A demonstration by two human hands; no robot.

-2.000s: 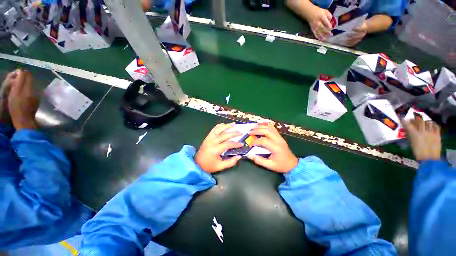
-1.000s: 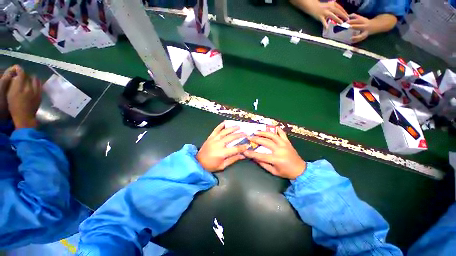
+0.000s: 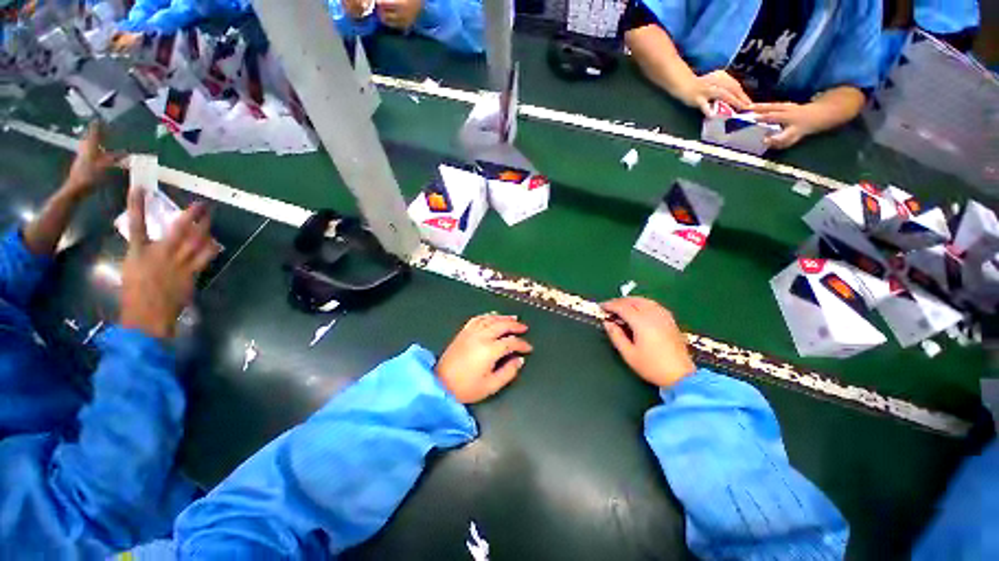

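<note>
My left hand (image 3: 484, 356) hangs empty over the dark green tabletop, its fingers loosely curled and the thumb a little apart. My right hand (image 3: 649, 338) is empty at the chipped rail (image 3: 548, 296), fingers bent over its near edge. A white printed carton (image 3: 679, 225) sits on the green belt beyond my right hand, touching neither hand. Two more printed cartons, one (image 3: 448, 208) near the post and one (image 3: 513, 191) beside it, are on the belt.
A slanting pale post (image 3: 348, 132) rises from the rail at left, with a black looped strap (image 3: 345, 274) beside it. Carton piles lie on the belt at far left and right (image 3: 838, 307). A neighbour's hands are at left; a person opposite holds a carton (image 3: 739, 129).
My hands have moved apart and no longer hold the carton. A carton now sits on the belt beyond my right hand. The neighbour's hands at left have separated. The view has shifted.
</note>
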